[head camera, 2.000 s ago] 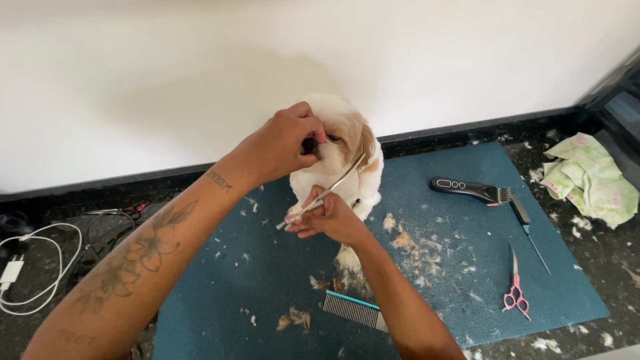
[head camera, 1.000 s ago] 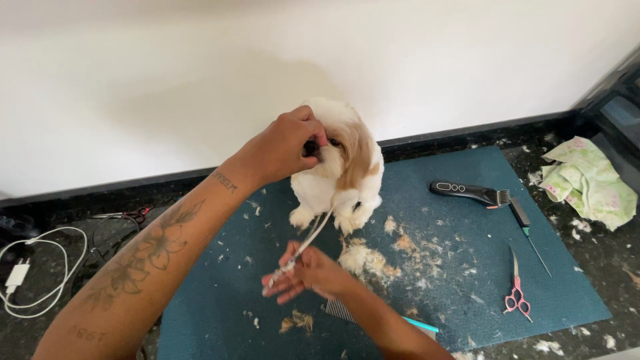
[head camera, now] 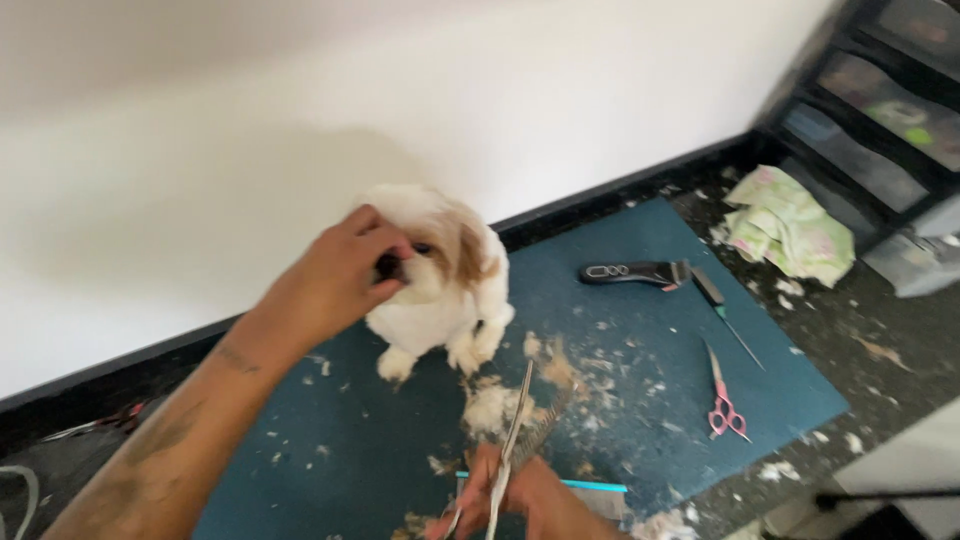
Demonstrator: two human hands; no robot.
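A small white and tan dog [head camera: 427, 300] sits on a blue mat [head camera: 337, 450] by the wall, facing forward. My left hand [head camera: 337, 262] holds its muzzle, thumb and fingers curled around the dark nose area. Low in the view, my right hand [head camera: 510, 487] holds metal scissors [head camera: 517, 427], their blades apart and pointing up and away; one blade looks toothed. Beneath that hand lies a metal comb [head camera: 596, 496] with a light blue spine, partly hidden. Loose cut fur [head camera: 495, 409] lies in front of the dog's paws.
Black clippers [head camera: 630, 273], a thin-handled comb [head camera: 724, 315] and pink-handled scissors [head camera: 721, 397] lie on the mat's right side. Beyond it are a crumpled floral cloth [head camera: 795, 229] and a black drawer unit [head camera: 870, 112]. A white cable [head camera: 28, 495] is at the lower left.
My right hand has moved down and away from the dog with the scissors, whose blades now stand apart. My left hand stays at the muzzle. The view has shifted right.
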